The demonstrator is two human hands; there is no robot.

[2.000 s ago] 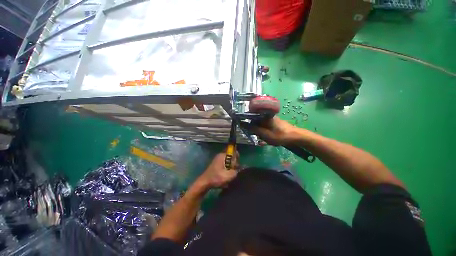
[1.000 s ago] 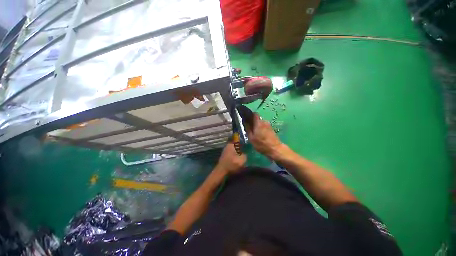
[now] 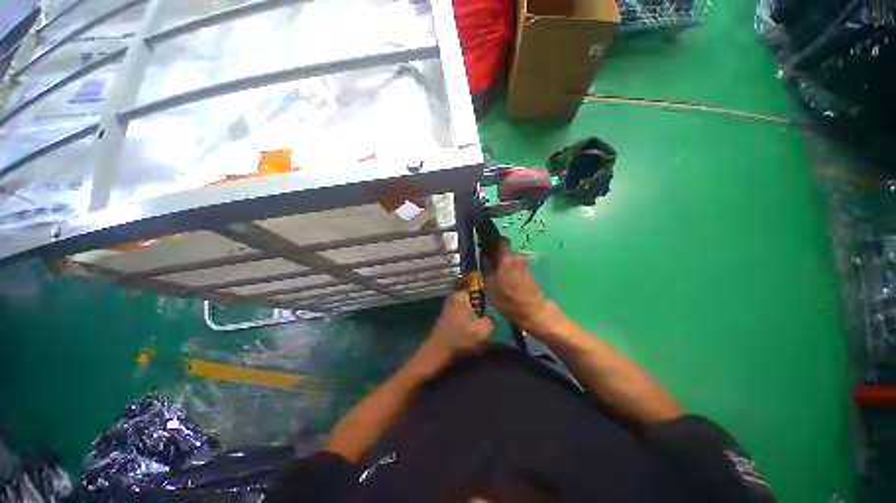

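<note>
The silver-grey barred trolley [image 3: 295, 187] lies tipped, with a dull red caster [image 3: 525, 184] in a grey fork at its near right corner. My left hand [image 3: 462, 322] is shut on the yellow-and-black handles of the pliers [image 3: 474, 285], whose dark jaws reach up to the frame just below the caster. My right hand [image 3: 513, 287] is shut on a dark wrench [image 3: 488, 236], close beside the pliers. The tool tips and the fastener are too small and dark to make out.
A dark open bag [image 3: 587, 172] and small scattered metal bits lie on the green floor beyond the caster. A cardboard box [image 3: 557, 64], a red bundle [image 3: 481, 44] and a wire basket [image 3: 660, 12] stand behind. Black plastic-wrapped bundles lie at lower left [image 3: 147, 442] and upper right [image 3: 835, 74].
My right hand has moved from beside the caster to below it, next to the pliers. The wrench, earlier slanting out to the lower right, now points up at the frame. The camera view has shifted.
</note>
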